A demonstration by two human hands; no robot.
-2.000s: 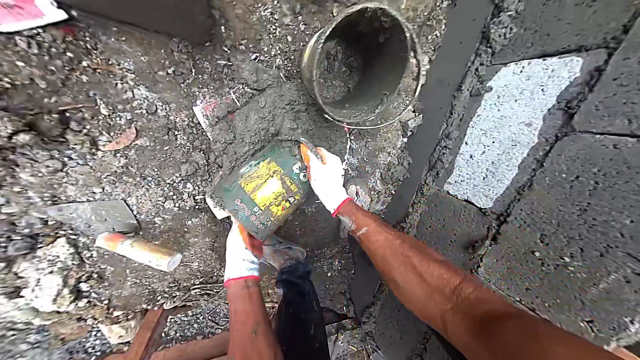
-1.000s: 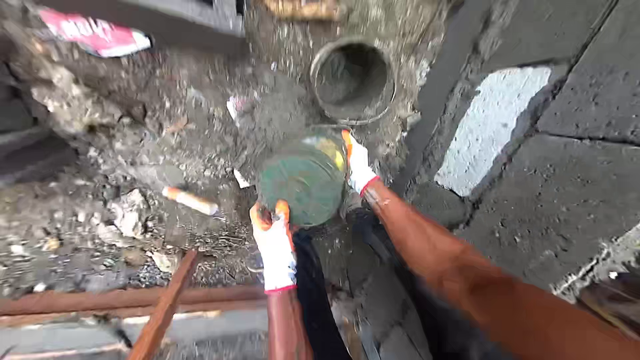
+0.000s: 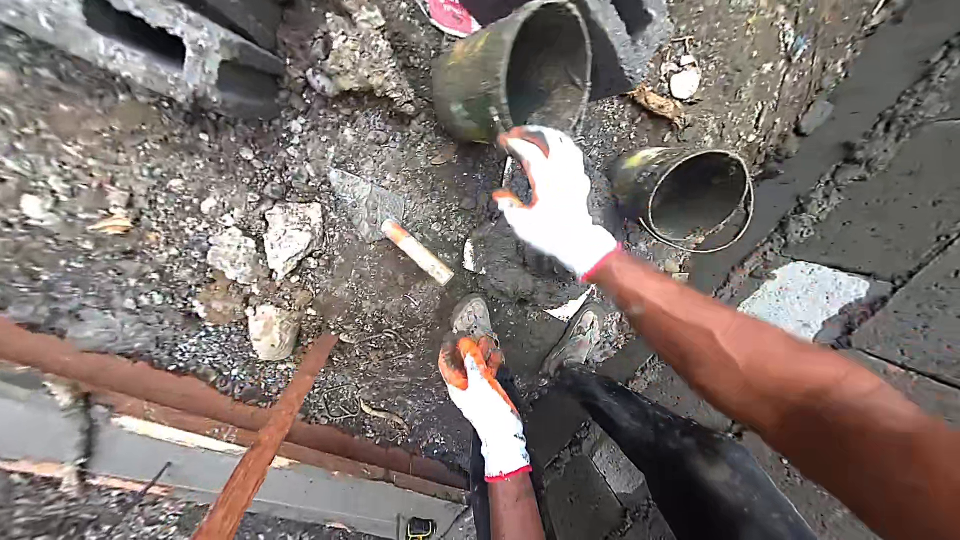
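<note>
My right hand [image 3: 551, 195], in a white glove with orange fingertips, is raised with its fingers apart just below the rim of a mortar-coated bucket [image 3: 472, 82] lying tilted near the top. No grip on the bucket shows. A smaller bucket [image 3: 634, 184] with a wire handle lies on its side to the right of that hand. My left hand [image 3: 484, 397], gloved alike, hangs low over my shoe with curled fingers and holds nothing visible. On the ground to the left lies a trowel [image 3: 416, 251], its blade flat on the dirt. Wet mortar [image 3: 517, 262] lies under my right hand.
Hollow concrete blocks [image 3: 202, 56] stand at the upper left, and another [image 3: 637, 37] is behind the buckets. Several stones [image 3: 292, 236] lie left of the trowel. Reddish timber [image 3: 262, 442] crosses the lower left. A concrete block wall [image 3: 885, 225] runs along the right.
The large bucket was between both hands; it now lies tilted near the top, out of my left hand. My hands have moved apart. The view has shifted strongly.
</note>
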